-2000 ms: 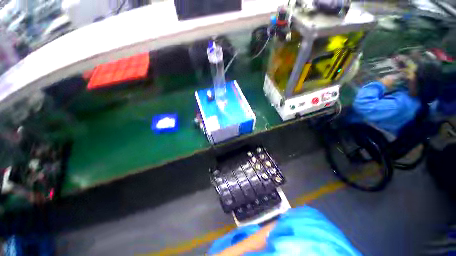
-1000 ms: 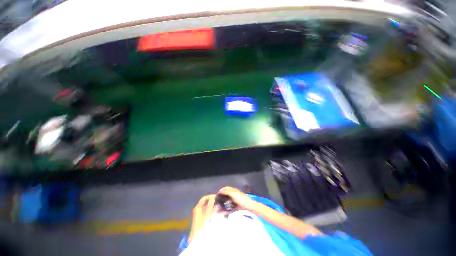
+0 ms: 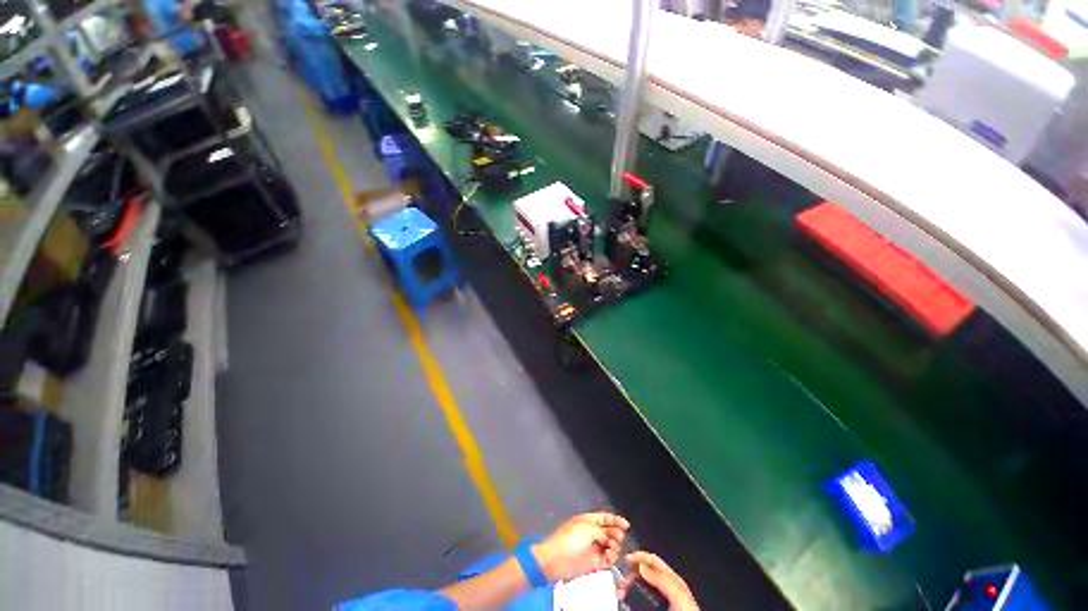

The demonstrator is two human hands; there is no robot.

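My left hand (image 3: 585, 544) is at the bottom centre, with a blue band at the wrist and its fingers bent. Whether it holds anything is too blurred to tell. My right hand (image 3: 666, 581) is just to its right, cut off by the bottom edge. Its fingers are around a small dark part (image 3: 642, 594), which shows only partly between the hands. A white patch lies just below my left hand.
A green bench (image 3: 680, 394) runs along the right, bearing a black fixture with red handles (image 3: 597, 263), a blue tray (image 3: 871, 506) and a red tray (image 3: 885, 269). A blue stool (image 3: 412, 247) stands in the aisle. Racks (image 3: 203, 167) line the left. A person in blue (image 3: 313, 54) is far ahead.
The view has swung left, along the aisle. The black compartment tray has left the picture. My hands, together around the dark part a second ago, now show a gap, with the left hand higher.
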